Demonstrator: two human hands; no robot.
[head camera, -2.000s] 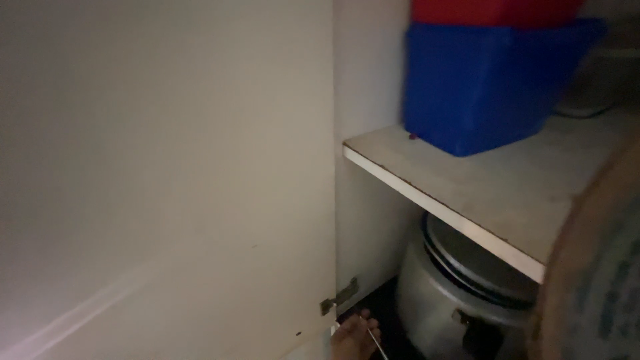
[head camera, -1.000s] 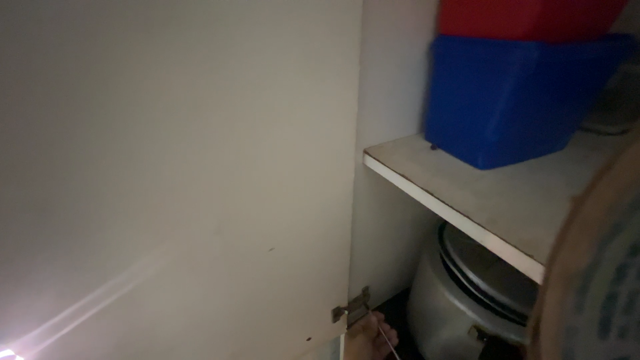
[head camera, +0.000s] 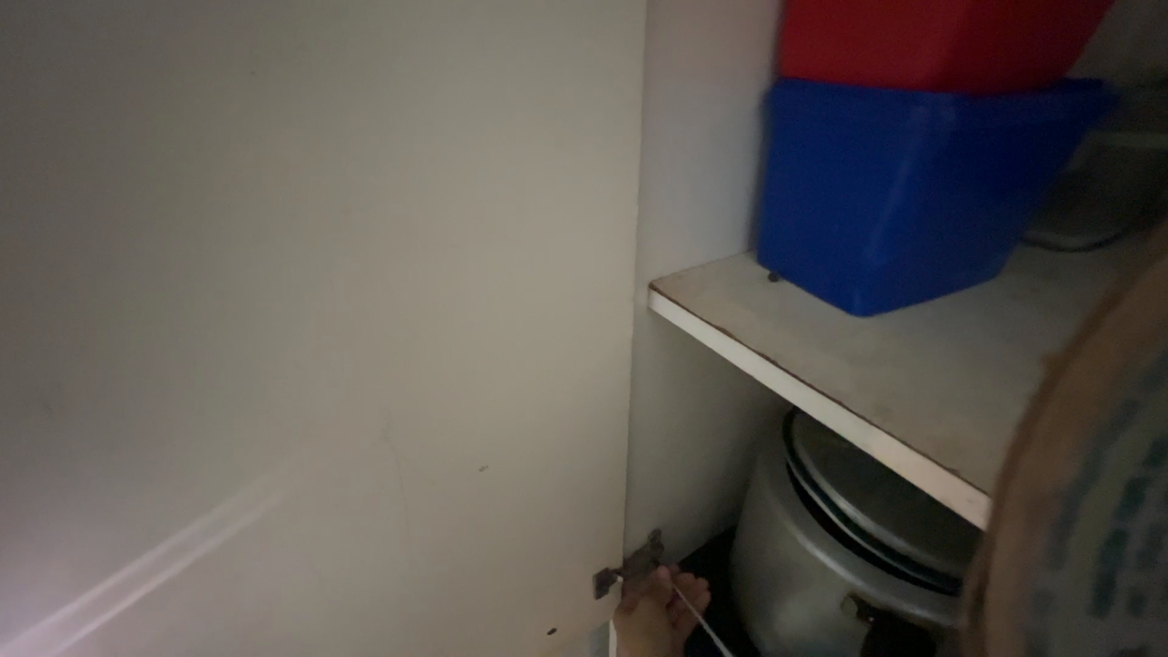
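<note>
At the bottom centre, a hand that looks like my left hand (head camera: 652, 613) is beside the lower metal hinge (head camera: 639, 561), which joins the white cabinet door (head camera: 365, 319) to the cabinet's side wall. Its fingers are curled around a thin, pale rod or cord (head camera: 703, 622), which slants down to the right and out of the frame. The fingertips are close to the hinge; whether they touch it cannot be told in the dim light. My right hand is not in view.
A blue plastic bin (head camera: 894, 201) stands on a white shelf (head camera: 876, 365), with a red one (head camera: 922, 41) stacked on it. Below the shelf sits a large metal pot (head camera: 785, 547) with a lid (head camera: 894, 493). A brown-rimmed round object (head camera: 1040, 438) blocks the right foreground.
Two seconds ago the hand was a little below and right of the hinge; now its fingers are close against it. The view has shifted slightly.
</note>
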